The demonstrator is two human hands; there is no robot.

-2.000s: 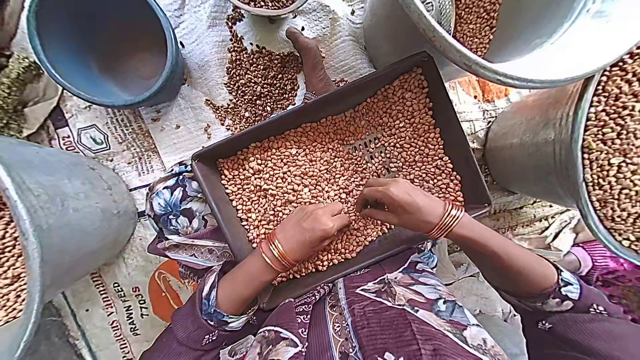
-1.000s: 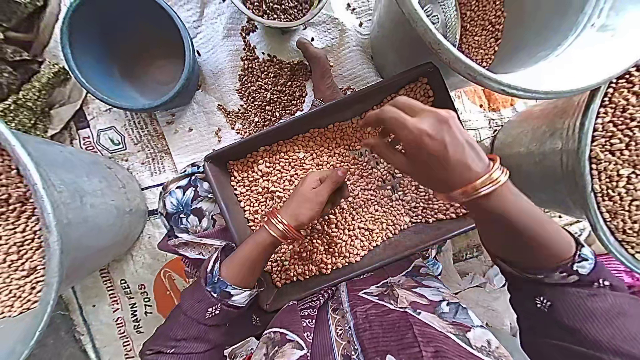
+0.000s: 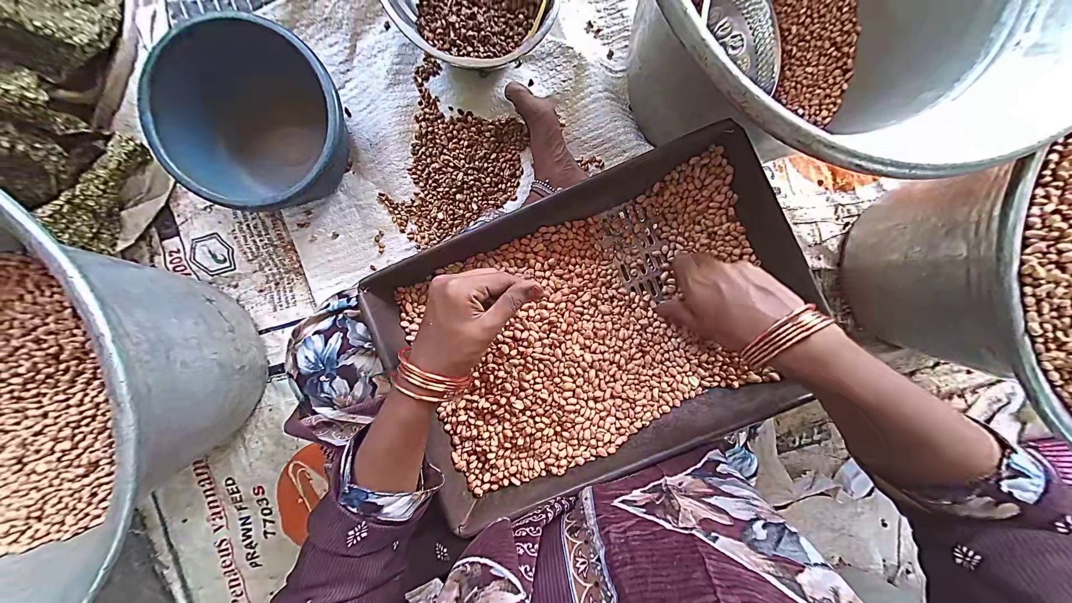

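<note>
A dark rectangular tray (image 3: 779, 243) rests tilted on my lap, spread with light brown shelled peanuts (image 3: 569, 377). Part of its slotted bottom (image 3: 641, 247) shows through near the upper right. Over the tray's left part is my left hand (image 3: 473, 314), fingers curled, thumb and forefinger close together; whether it holds a nut cannot be told. My right hand (image 3: 720, 301) is low at the nuts beside the slotted patch, its fingers bent and their tips partly hidden. Both wrists carry bangles.
Metal buckets of nuts stand at left (image 3: 180, 368), right (image 3: 930, 260) and upper right (image 3: 687, 84), the last holding a perforated metal piece (image 3: 745, 38). A blue tub (image 3: 335, 151) is upper left. Darker nuts (image 3: 469, 159) lie on white sacking beside a foot (image 3: 548, 138), below a bowl (image 3: 486, 59).
My right hand, raised over the tray's upper part a second ago, is lower and further right at the nuts. The slotted patch shows more fully. My left hand has shifted toward the tray's left side.
</note>
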